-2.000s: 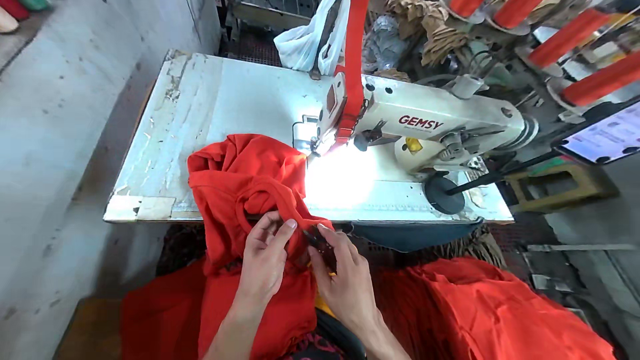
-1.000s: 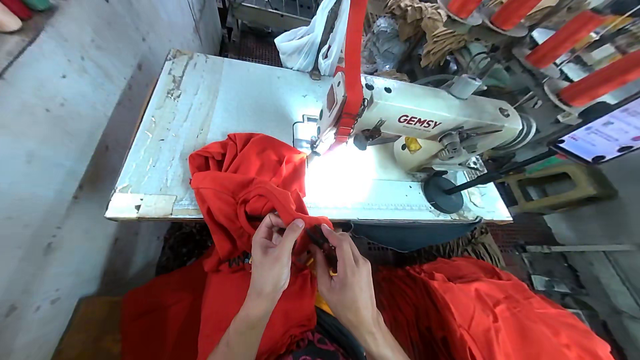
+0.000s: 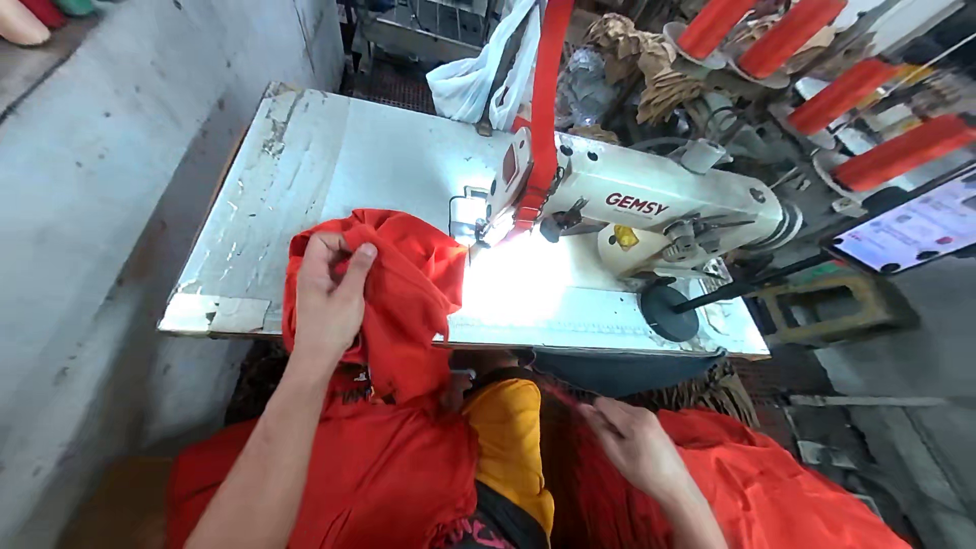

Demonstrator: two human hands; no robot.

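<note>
My left hand (image 3: 329, 293) grips a fold of a red fabric garment (image 3: 412, 282) that lies over the table's front edge and hangs into my lap. Low and to the right, my right hand (image 3: 625, 438) is half curled beside another heap of red fabric (image 3: 762, 480); a blurred reddish strip or thread shows by its fingertips, and whether it is held I cannot tell. The white sewing machine (image 3: 656, 191) stands behind the garment, its lamp lighting the bed. A red strip (image 3: 546, 99) runs down to the machine's head.
The worn white tabletop (image 3: 381, 152) meets a grey wall (image 3: 152, 137) on the left. Red thread cones (image 3: 839, 95) stand at the back right. A phone (image 3: 915, 221) sits on a black holder whose round base (image 3: 669, 313) rests on the table. A white plastic bag (image 3: 473, 80) hangs behind.
My hands were close together at the garment by the table edge. The left has moved up and left onto the fabric on the table; the right has moved down and right, away from it.
</note>
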